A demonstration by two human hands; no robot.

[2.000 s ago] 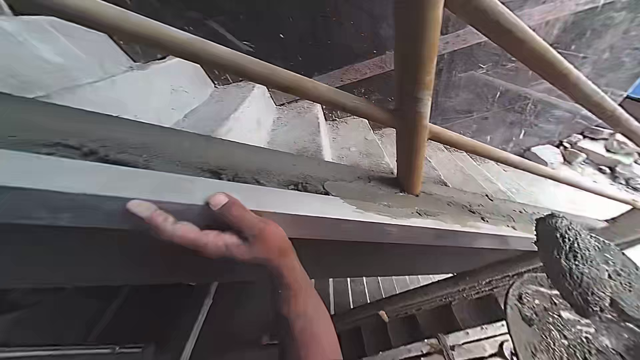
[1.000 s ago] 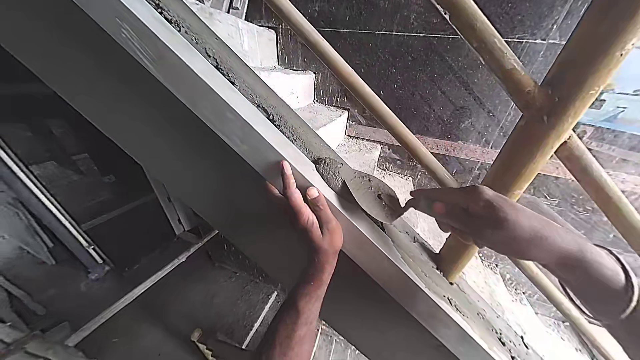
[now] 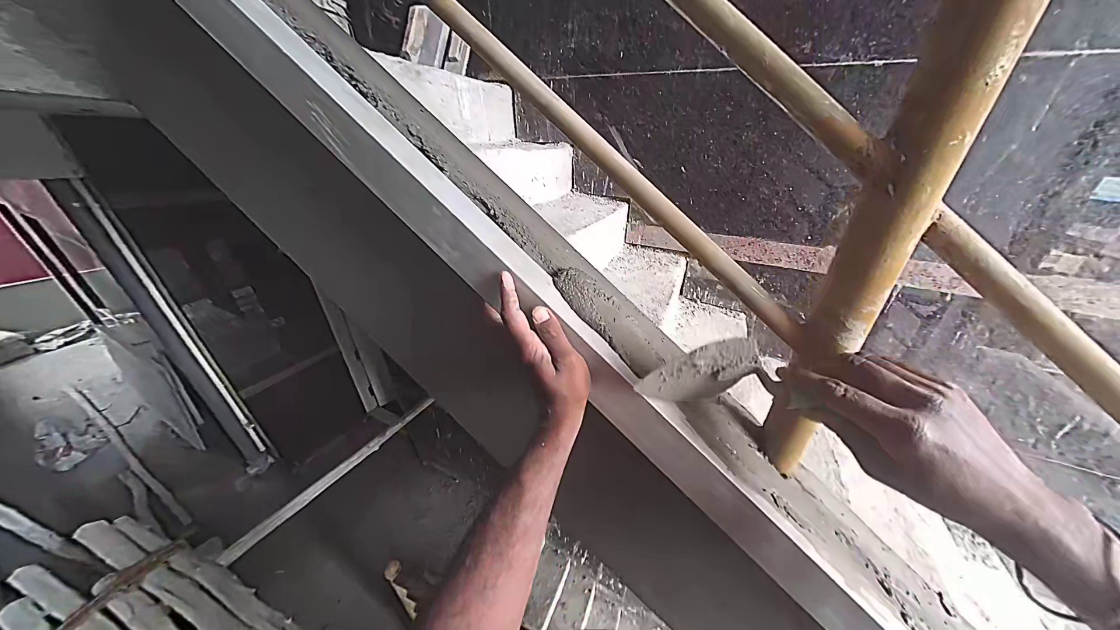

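Observation:
A long straight-edged metal bar (image 3: 420, 210) runs diagonally along the outer edge of a stair's side. My left hand (image 3: 547, 359) presses against its outer face, fingers pointing up and thumb near the top edge. In my right hand (image 3: 884, 420) is a pointing trowel (image 3: 704, 369) with mortar on its blade, held by a handle that the fingers hide. The blade lies over the band of wet mortar (image 3: 604, 306) behind the bar, its tip at the bar's edge. A rough lump of mortar shows just up the slope from the blade.
A yellowish metal railing post (image 3: 884, 236) stands close to my right hand, with sloping rails (image 3: 612, 162) joined to it. Concrete steps (image 3: 525, 171) lie behind the band, before a dark stone wall (image 3: 682, 131). Wooden planks (image 3: 166, 569) lie far below at the lower left.
The view has turned strongly. Two seconds ago a mortar-loaded trowel was at the right; since one second ago my right hand has moved it down the slope along the band. My left hand stays at the bar.

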